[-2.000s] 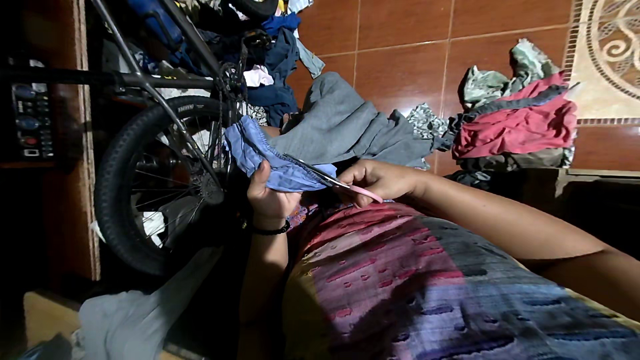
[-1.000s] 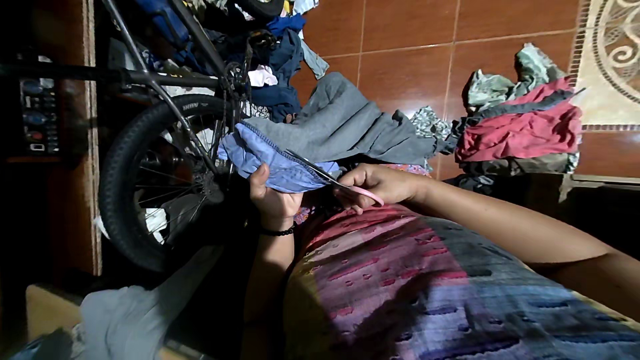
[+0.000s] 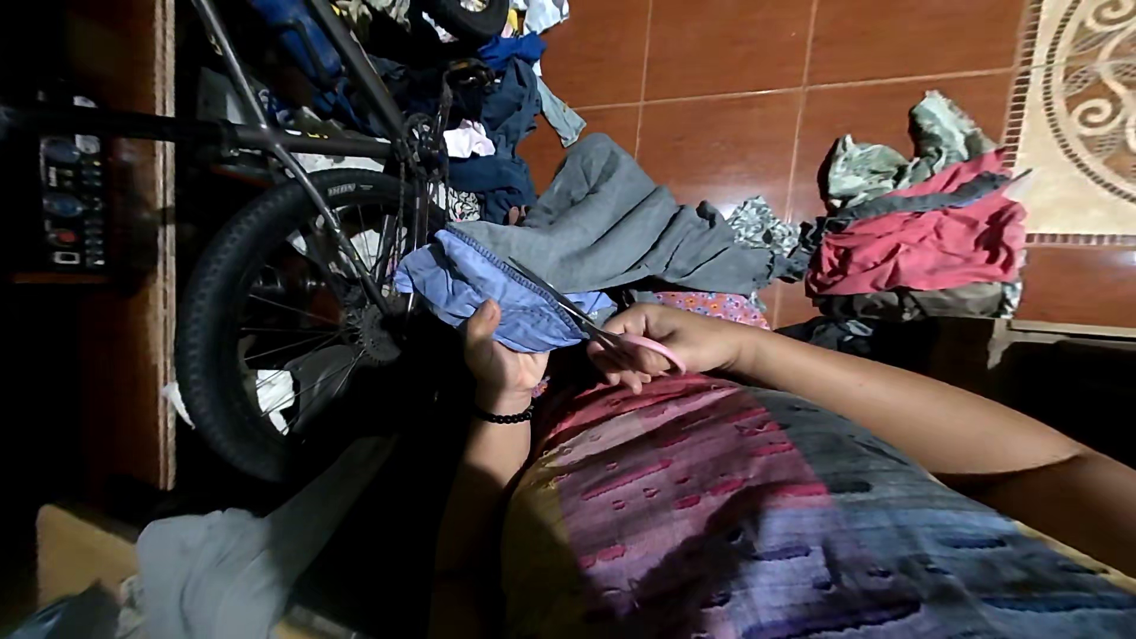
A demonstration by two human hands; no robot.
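Observation:
My left hand [image 3: 504, 359], a dark beaded bracelet at its wrist, grips a piece of light blue cloth [image 3: 497, 297] with its thumb on top. A darker stitched seam runs across this cloth. Scissors with pink handles [image 3: 658, 349] are in my right hand [image 3: 679, 342], to the right of the cloth. Their blades lie along the seam and point up and left; whether they cut into the fabric I cannot tell. Grey trousers or similar grey cloth [image 3: 612, 222] lie just beyond the blue piece.
A bicycle wheel [image 3: 200, 355] and frame stand at the left, close to my left hand. Dark clothes [image 3: 506, 182] are heaped behind the bicycle. A pile with red cloth [image 3: 923, 240] lies on the tiled floor [image 3: 710, 44] at the right. Pale grey cloth [image 3: 213, 568] hangs at the lower left.
The blue cloth has shifted and refolded a little in my left hand. My right hand still holds the scissors, now with its lower fingers more spread beneath the handles.

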